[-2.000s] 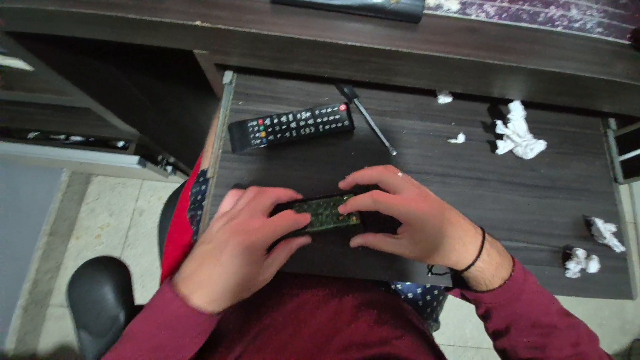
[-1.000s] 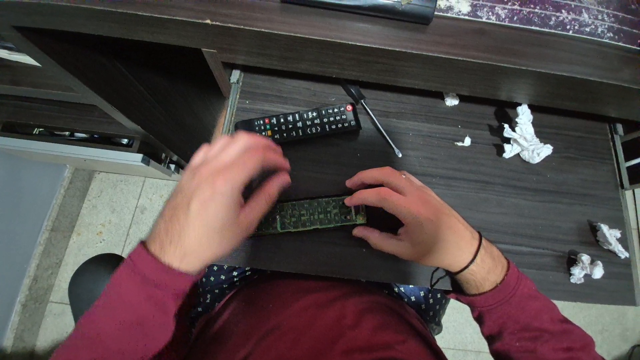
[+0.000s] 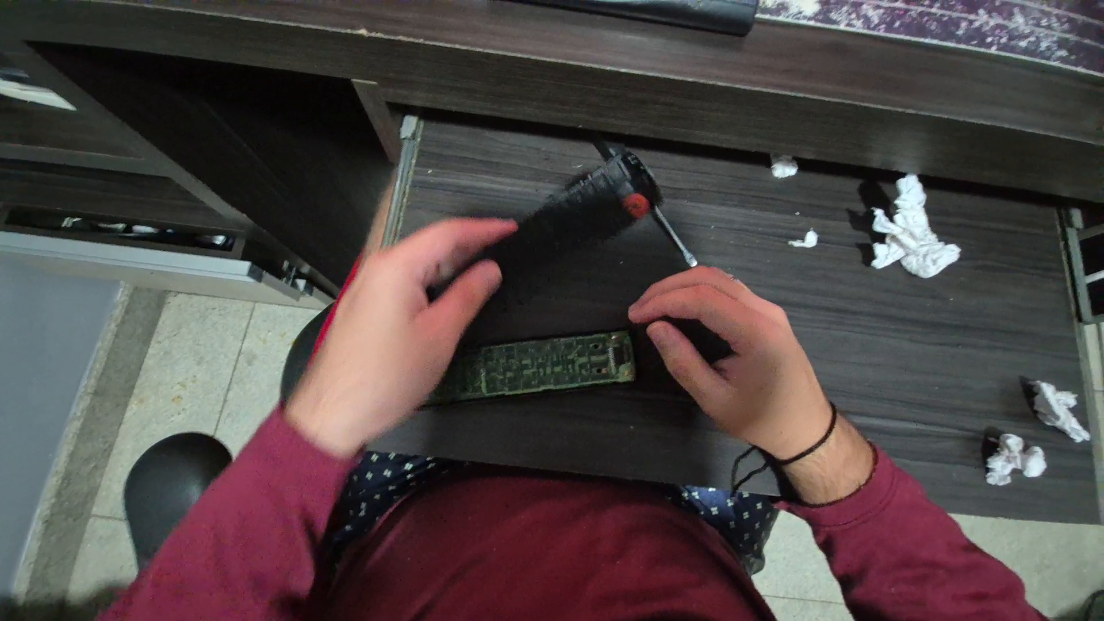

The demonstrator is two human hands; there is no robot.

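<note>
My left hand [image 3: 401, 323] grips one end of a black remote control part [image 3: 561, 224], which is blurred and tilted, its far end raised, with a red button at that end. Below it a green circuit board [image 3: 543, 366] lies on the dark wood surface, its left end hidden behind my left hand. My right hand [image 3: 724, 345] is just right of the board, thumb and fingers curled with a gap between them, holding nothing. A screwdriver [image 3: 674, 237] lies beyond, its handle partly hidden behind the remote part.
Crumpled white paper [image 3: 914, 228] lies at the right of the pulled-out surface [image 3: 862, 362], with smaller bits near it and two wads [image 3: 1016, 459] at the lower right. A raised desk edge [image 3: 690, 82] runs along the back. A black object [image 3: 681, 10] rests on top.
My left hand has left the circuit board and taken hold of the black remote part, which lay flat at the back and is now tilted. My right hand has come off the board's right end.
</note>
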